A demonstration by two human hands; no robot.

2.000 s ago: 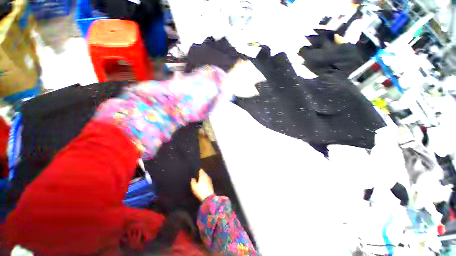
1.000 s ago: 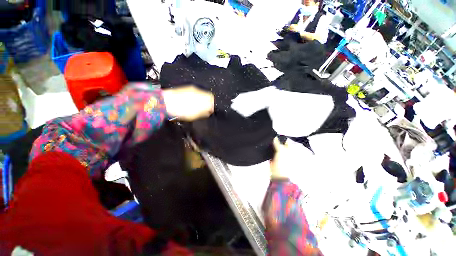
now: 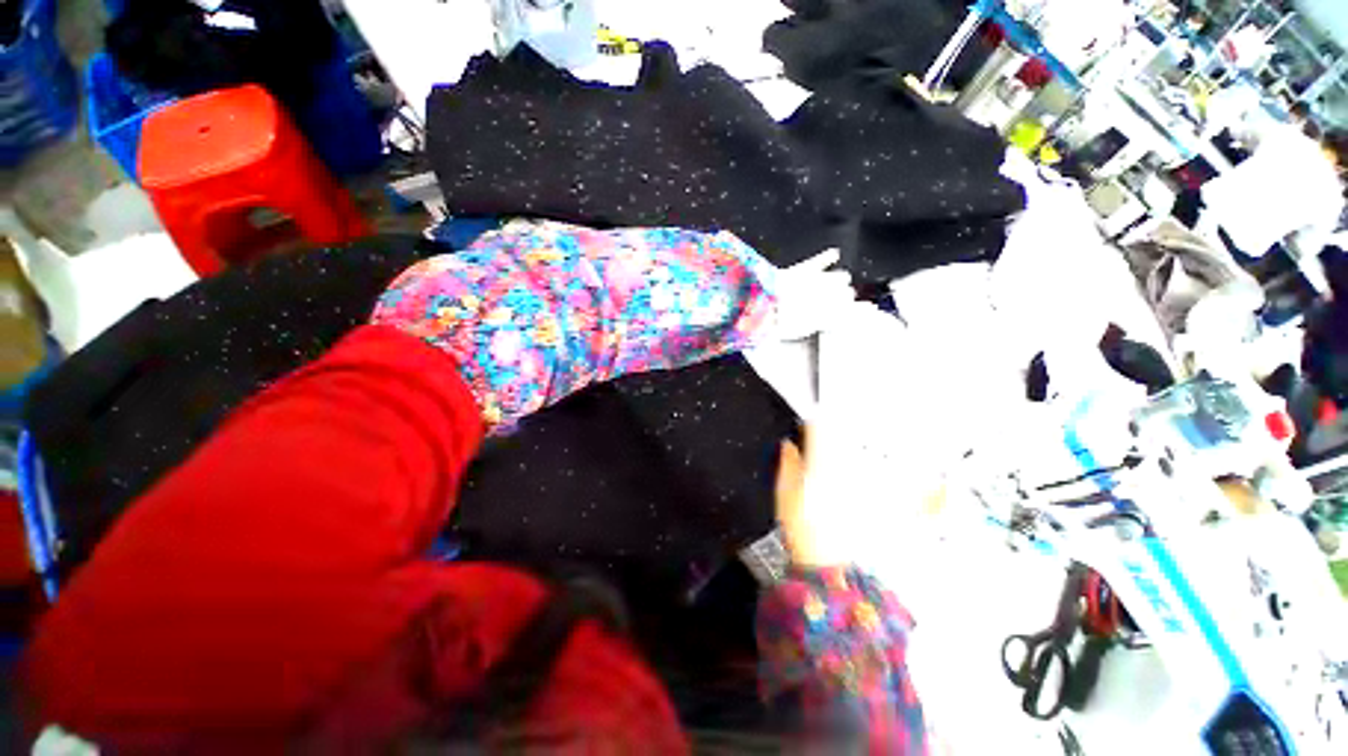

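Note:
A black speckled panel (image 3: pixel 636 458) lies over my lap and the table's front edge, below my left sleeve. More black speckled cloth (image 3: pixel 591 148) lies on the white table beyond the sleeve. My left hand (image 3: pixel 806 303) reaches over the table, washed out by glare; its fingers and grip are unclear. A white piece (image 3: pixel 791 366) shows just below it, hard to separate from the table. My right hand (image 3: pixel 800 502) is beside the panel's right edge, partly lost in glare; whether it grips cloth cannot be told.
Black-handled scissors (image 3: pixel 1044 665) and a small red tool (image 3: pixel 1098 606) lie at right, beside the blue-striped machine (image 3: pixel 1183 606). White pieces (image 3: pixel 1050 281) lie behind. A red stool (image 3: pixel 229 170), a blue basket (image 3: pixel 126 118) and a black cloth pile (image 3: pixel 192 347) are at left.
My left hand has moved right over the table. The white piece no longer shows spread on the black cloth. Black cloth now covers the front edge. The scissors have come into view.

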